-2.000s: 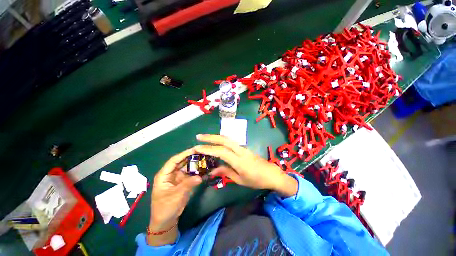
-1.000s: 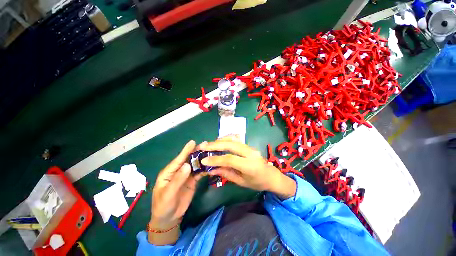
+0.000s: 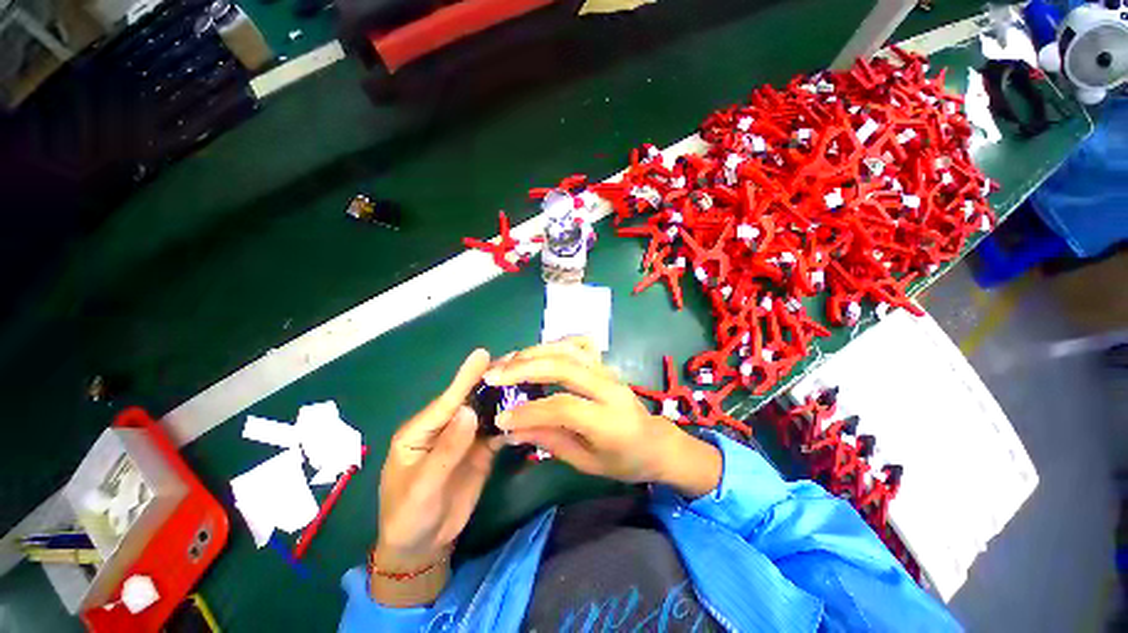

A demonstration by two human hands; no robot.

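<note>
A small black electronic module is held between both hands in front of my chest; the fingers cover much of it. My left hand grips it from the left side with thumb and fingers. My right hand holds it from the right, with fingertips over its face. Part of a red clamp shows just below my right hand, mostly hidden. A white square of wiping paper lies beyond the hands, with a small bottle upright behind it.
A large heap of red spring clamps lies at right. Clamped units line the white holding tray. White papers and a red-rimmed parts box are at left. A loose module lies on the green belt.
The loose modules on the far belt have shifted left. The fingers have closed further over the held module, and its gold part no longer shows.
</note>
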